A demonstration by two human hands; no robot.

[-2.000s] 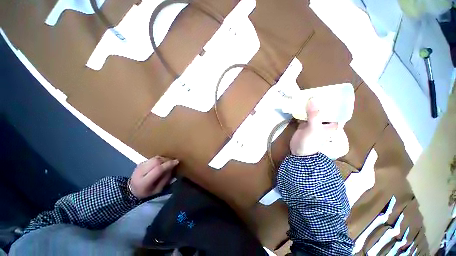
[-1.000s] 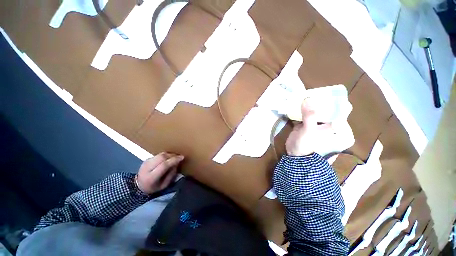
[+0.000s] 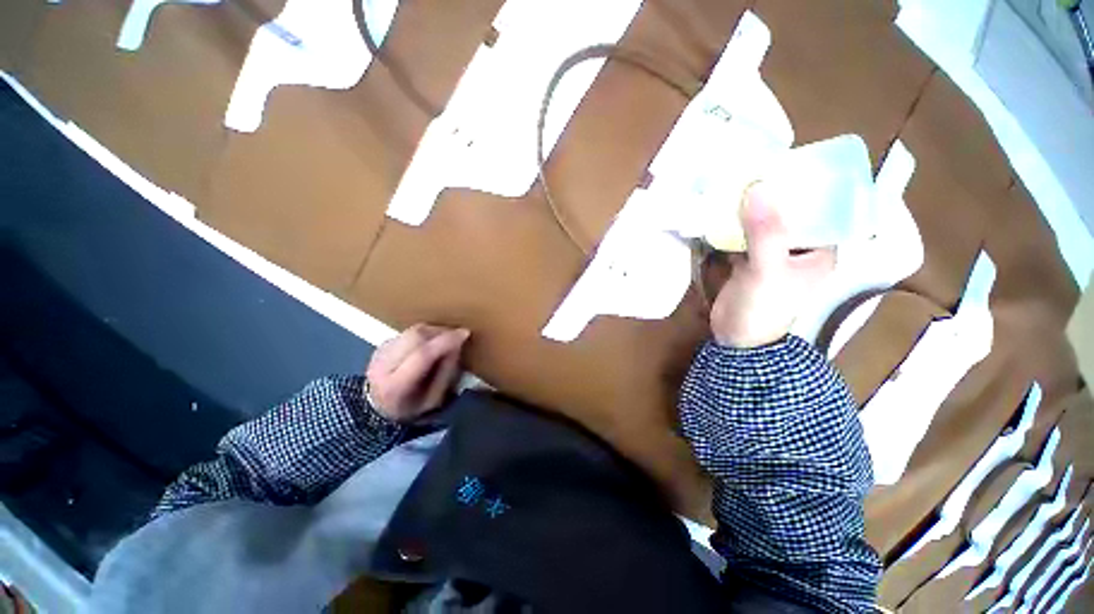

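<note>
My right hand (image 3: 774,270) is closed around a whitish translucent glue bottle (image 3: 837,186), held tilted over a white shaped piece (image 3: 624,282). The bottle's tip points left at that piece; the nozzle is hard to tell in the glare. The piece lies on brown panels (image 3: 480,258), with a thin brown handle (image 3: 546,168) arcing up-left from it. My left hand (image 3: 416,369) rests at the panels' near edge, fingers bent together, with no object visible in it.
More white pieces (image 3: 510,102) lie in a row towards the upper left. Narrow overlapping white pieces (image 3: 1008,510) are at the lower right. A white covering edge (image 3: 258,275) borders a dark grey floor (image 3: 144,288). Pale sheets (image 3: 1038,84) lie at the far right.
The view has shifted, so the hammer has left the picture. My right hand, still holding the bottle, has moved slightly along the white piece. My left hand remains by the near edge.
</note>
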